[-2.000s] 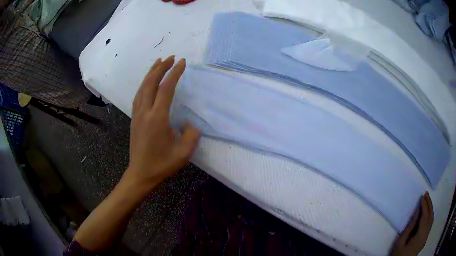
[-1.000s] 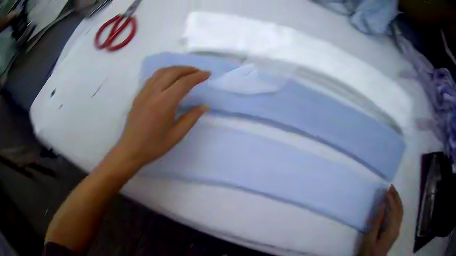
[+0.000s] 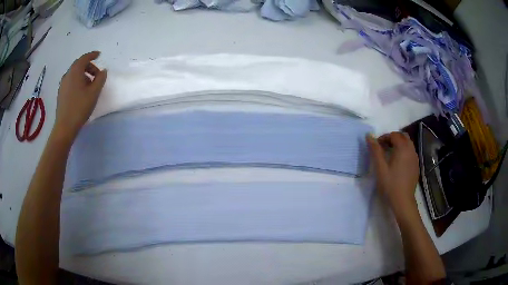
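Note:
Three curved strip stacks lie one behind another. The far white interlining stack (image 3: 234, 75) has greyish lower edges. The middle blue striped stack (image 3: 223, 139) has dark layered lower edges. The near pile (image 3: 223, 211) is paler blue. My left hand (image 3: 81, 92) is at the left end of the white stack, fingers curled; whether it pinches a layer is unclear. My right hand (image 3: 396, 164) has its fingertips at the right end of the middle stack; a grip on a layer cannot be made out.
Red-handled scissors (image 3: 30, 117) lie at left. A dark iron (image 3: 451, 172) stands at right, with a yellow-orange cord bundle (image 3: 483, 136) beside it. Tangled lilac and blue strips (image 3: 423, 61) lie upper right. Light blue pieces (image 3: 287, 8) lie along the far edge of the white table (image 3: 161, 33).
The view has turned and shifted. My left hand has moved from the blue stack to the white stack's left end. My right hand has moved from the near pile's end to the middle stack's. The small white piece no longer shows.

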